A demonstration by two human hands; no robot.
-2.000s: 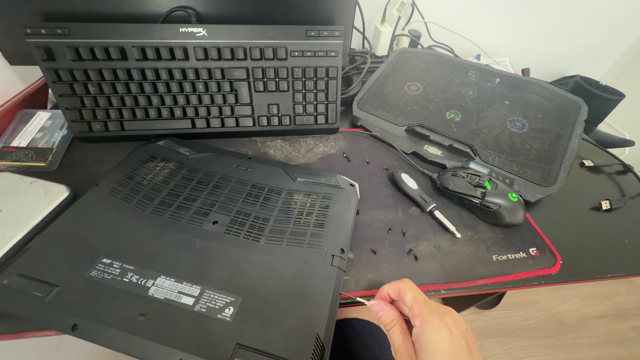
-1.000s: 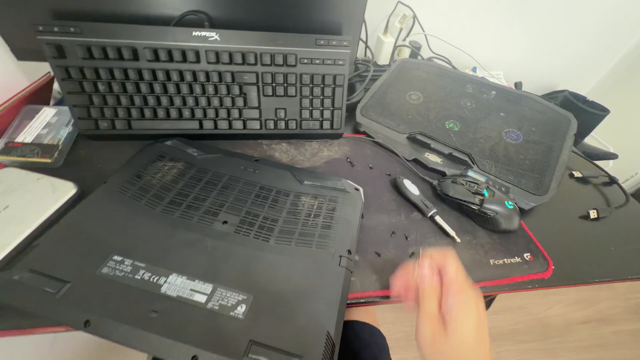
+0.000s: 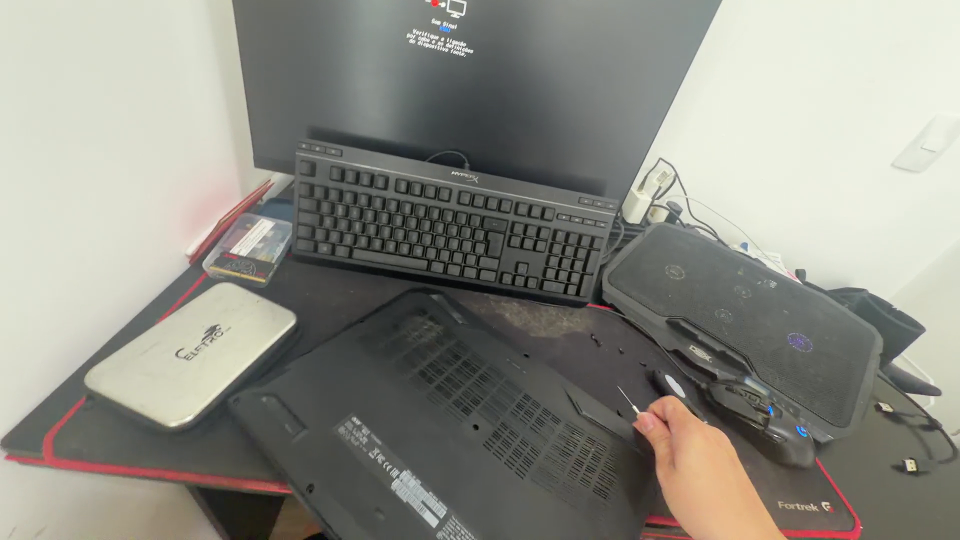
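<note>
My right hand (image 3: 694, 457) pinches a thin, pointed metal tool (image 3: 628, 400) between thumb and fingers, its tip toward the upper left. The hand is at the right edge of an upside-down black Acer laptop (image 3: 420, 420), whose vented bottom cover with labels faces up. Partly behind the hand, a screwdriver with a black and white handle (image 3: 673, 385) lies on the mouse pad. Small dark screws (image 3: 595, 340) are scattered near it. My left hand is not in view.
A HyperX keyboard (image 3: 450, 225) leans before a monitor (image 3: 480, 90). A laptop cooling pad (image 3: 742, 315) and a lit mouse (image 3: 765, 424) are on the right, with USB cable ends (image 3: 909, 465). On the left are a silver case (image 3: 199, 352) and a clear plastic box (image 3: 247, 247).
The laptop has been turned, and its vents now slant down to the right. My right hand has moved from beside its near corner to its right edge. The view has swung up and left.
</note>
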